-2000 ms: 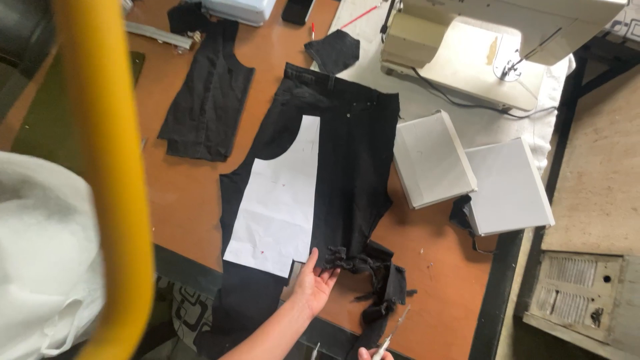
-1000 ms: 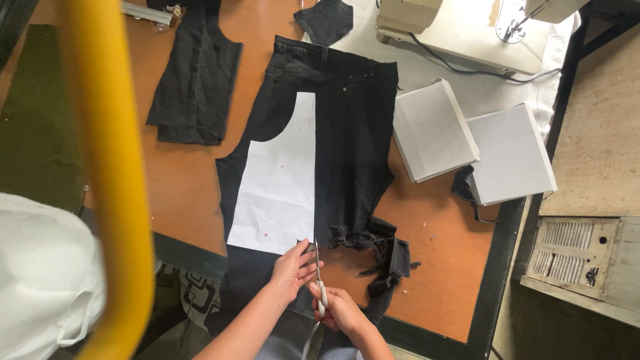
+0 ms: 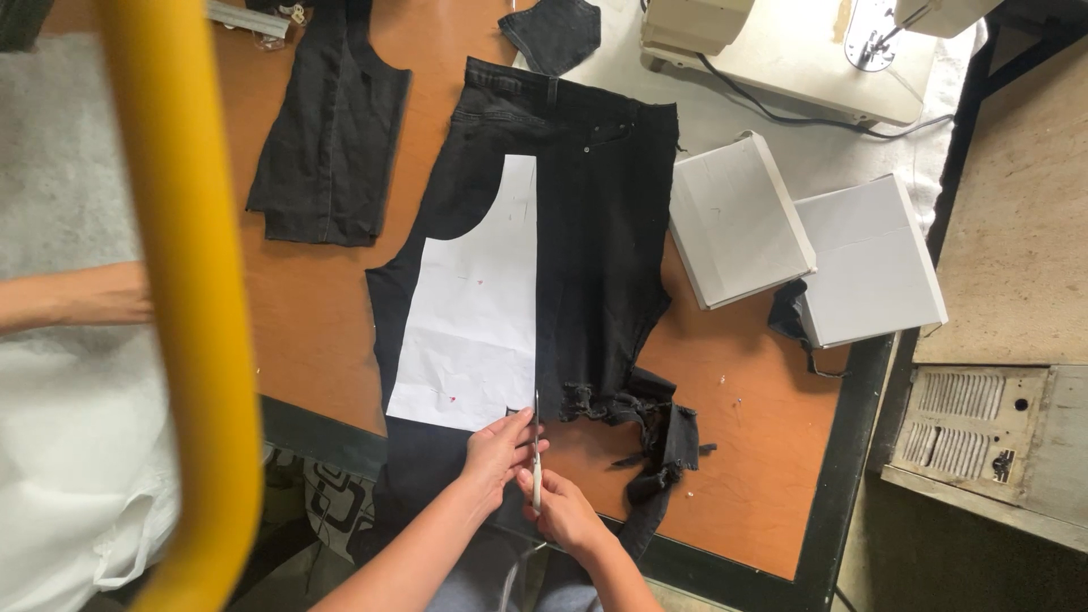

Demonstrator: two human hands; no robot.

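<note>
Black denim trousers [image 3: 595,272] lie flat with a white paper pattern piece [image 3: 472,331] pinned on them. My right hand [image 3: 557,510] grips the pale handles of scissors [image 3: 536,463], whose blades point up along the pattern's straight right edge near its lower corner. With its fingertips on that corner, my left hand [image 3: 501,455] rests beside the blades; whether it pinches the cloth I cannot tell. Frayed black denim strips [image 3: 667,433] trail from the trousers to the right of my hands.
A cut black denim piece [image 3: 331,127] lies upper left, a denim pocket piece [image 3: 557,34] at the top. Two white boxes [image 3: 739,221] sit right, below a sewing machine [image 3: 799,51]. A yellow bar [image 3: 187,306] crosses the near left view. Another person's forearm [image 3: 76,297] shows behind it.
My right hand has come up from the bottom edge with the scissors to the pattern's lower right corner, beside my left hand. The other person's forearm has come into view at left.
</note>
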